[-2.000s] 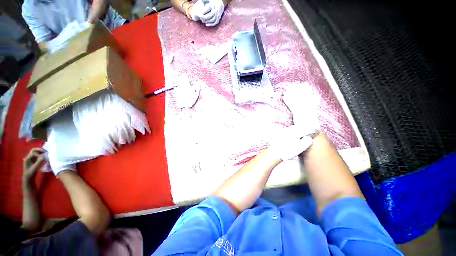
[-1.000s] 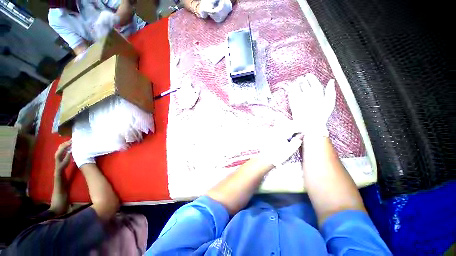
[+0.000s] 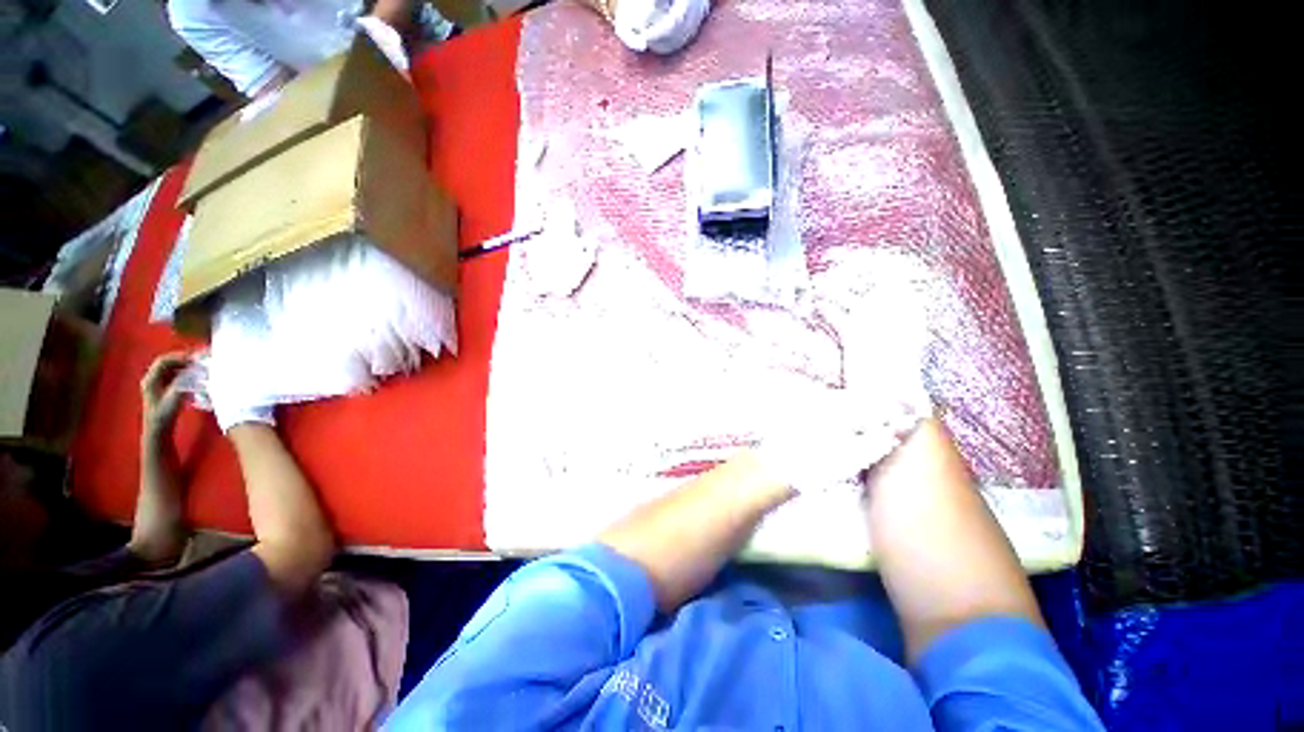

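My left hand [image 3: 825,446], in a white glove, lies at my right wrist over the near part of the bubble wrap cover [image 3: 608,443]. My right hand [image 3: 890,383], also white-gloved, rests just beyond it. Both are overexposed and blend into the cover, so their fingers cannot be made out. No part shows in either hand. A silvery-grey sample part [image 3: 735,147] with a dark raised edge sits on a clear bubble bag [image 3: 744,272] beyond my hands, not touched.
An open carton [image 3: 279,215] with white packing bags [image 3: 329,326] spilling out lies on red sheeting [image 3: 415,486] at left. A pen [image 3: 501,243] lies at the cover's edge. A worker's arm [image 3: 279,479] reaches the bags. The dark conveyor belt [image 3: 1144,315] runs at right.
A second ago my right hand's fingers were visibly spread; now they are lost in glare. My left hand stays at the right wrist. The table scene has shifted slightly right and up.
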